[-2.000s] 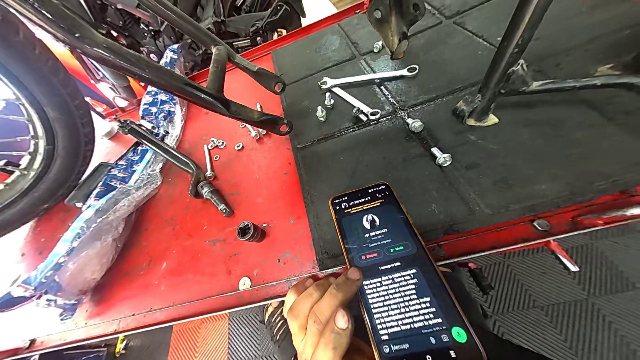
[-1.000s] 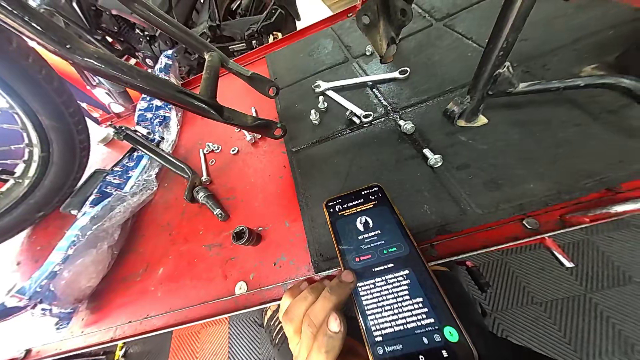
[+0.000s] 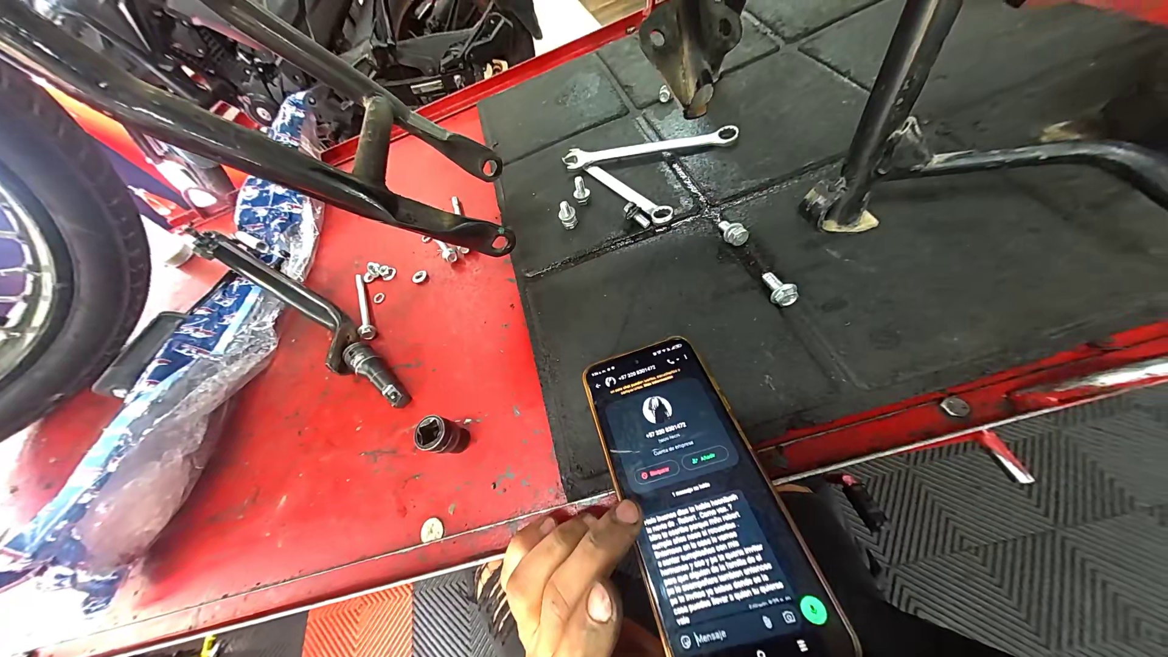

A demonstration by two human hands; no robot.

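Observation:
A smartphone (image 3: 712, 547) with a lit chat screen stands upright in front of me, over the edge of the red bench. My left hand (image 3: 570, 579) is at its left side, fingers bent, one fingertip touching the phone's edge; whether it grips the phone cannot be told. My right hand is not seen. Behind the phone, on a black rubber mat, lie a combination wrench (image 3: 652, 148), a second wrench (image 3: 630, 193) and several bolts, among them a flanged one (image 3: 780, 290). On the red metal to the left are a black impact socket (image 3: 440, 434) and a ratchet-like tool (image 3: 292, 292).
A black tubular fork-shaped frame part (image 3: 274, 173) reaches in from the upper left, beside a spoked wheel (image 3: 73, 246). A plastic-wrapped package (image 3: 201, 365) lies below it. Black stand tubes (image 3: 890, 119) rise from the mat at right. Nuts and washers (image 3: 379, 272) lie on the red metal.

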